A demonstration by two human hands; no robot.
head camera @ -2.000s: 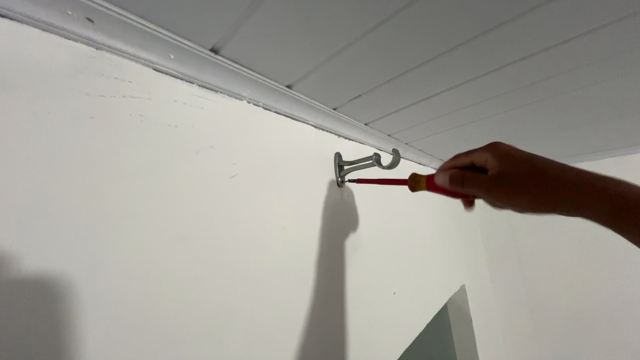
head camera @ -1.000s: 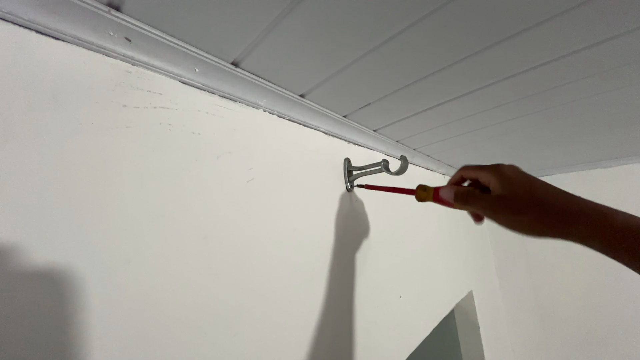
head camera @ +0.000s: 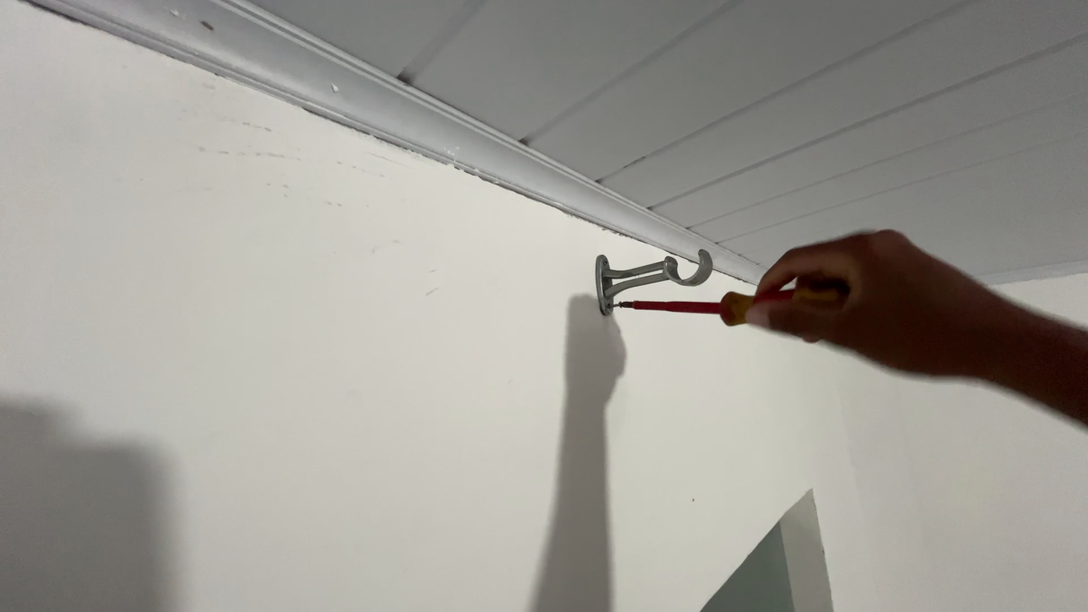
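Observation:
A grey curtain rod bracket [head camera: 639, 276] stands out from the white wall just under the ceiling trim, its open hook end pointing away from the wall. My right hand [head camera: 880, 304] grips the red and yellow handle of a screwdriver [head camera: 680, 307] between thumb and fingers. The red insulated shaft runs level to the left, and its tip is at the lower end of the bracket's base plate, where a screw seems to sit. Whether the tip is seated in the screw cannot be told. My left hand is out of the frame.
A painted cornice [head camera: 374, 110] runs along the top of the wall [head camera: 297, 340], close above the bracket, below a panelled ceiling [head camera: 765, 102]. At the lower right is the corner of a recess or opening [head camera: 756, 569]. Shadows of the arm and another shape fall on the wall.
My right hand has changed its pose around the screwdriver handle, while the tip stays by the bracket's lower end. The bracket keeps its place on the wall.

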